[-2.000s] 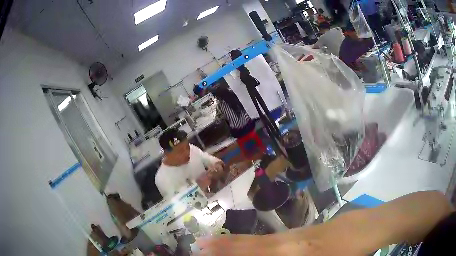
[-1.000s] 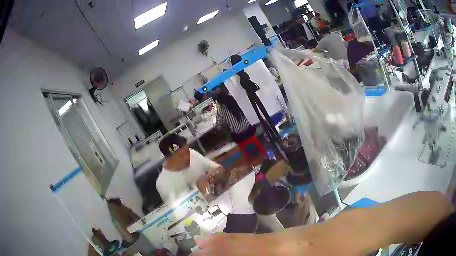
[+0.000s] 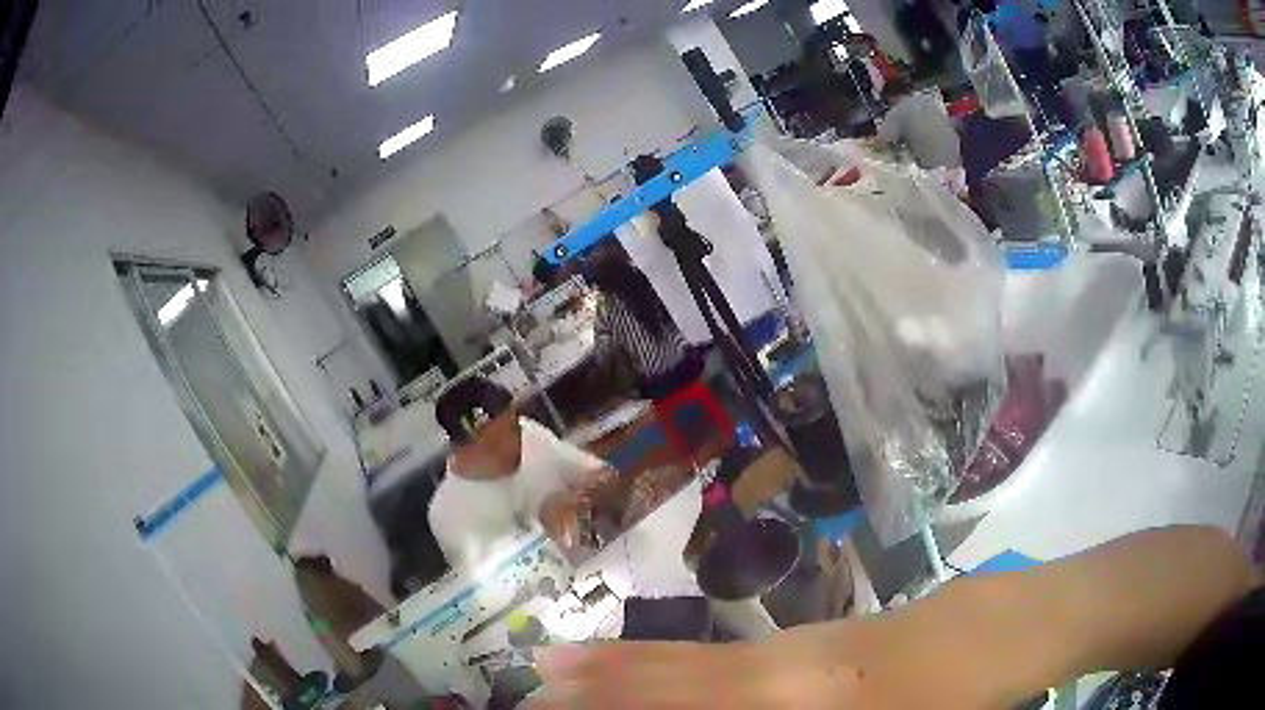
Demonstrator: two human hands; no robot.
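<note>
My right forearm comes in from the right edge and lies across the bottom of the view. My right hand (image 3: 604, 673) is at its left end, blurred and cut off by the bottom edge, so its fingers and anything in them are hidden. My left hand is not in view. Just beyond my right hand are a dark flat piece (image 3: 666, 619) and a small yellow-green thing (image 3: 525, 624). A white sewing machine head (image 3: 451, 608) with a blue stripe stands to the left, near a bright light.
A clear plastic bag (image 3: 902, 305) hangs from a blue crossbar (image 3: 645, 192). A large dark cone (image 3: 749, 555) stands below it. A person in a cap and white top (image 3: 500, 486) sits beyond the machine. Another person in stripes (image 3: 641, 326) is farther back. A white machine table (image 3: 1110, 486) is at right.
The view has shifted very slightly. The seated person's head and arms have moved a little. My right forearm and hand stay in nearly the same place.
</note>
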